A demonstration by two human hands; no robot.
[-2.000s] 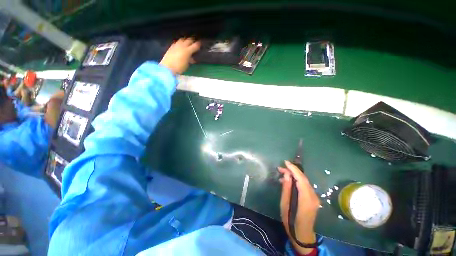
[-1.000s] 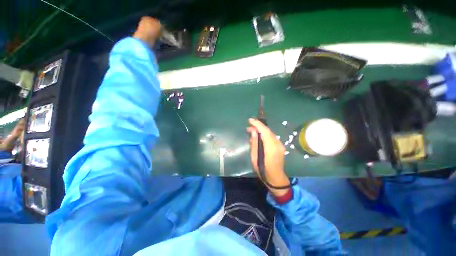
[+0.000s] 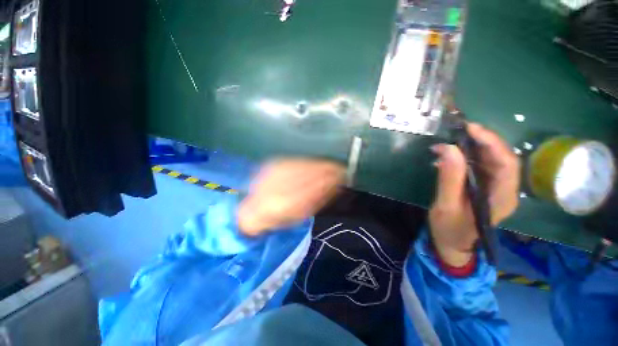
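Observation:
A phone assembly (image 3: pixel 413 78) lies flat on the dark green mat, with a white face, an orange patch and a green patch at its far end. My right hand (image 3: pixel 478 182) holds a black soldering iron (image 3: pixel 477 196) like a pen, its tip end at the phone's lower right corner. My left hand (image 3: pixel 291 192) is blurred, at the mat's front edge, left of the phone and apart from it; whether it holds anything is not clear.
A black rack with handsets (image 3: pixel 88 101) stands at the left. A tape roll (image 3: pixel 572 174) and small white flakes lie right of my right hand. A fan (image 3: pixel 596 40) is at the upper right. Solder wire (image 3: pixel 178 51) lies at upper left, small components (image 3: pixel 285 10) at the top.
My left hand has come back from the belt side to the mat's front edge. A phone assembly now lies on the mat by the iron. The view has shifted closer to the mat.

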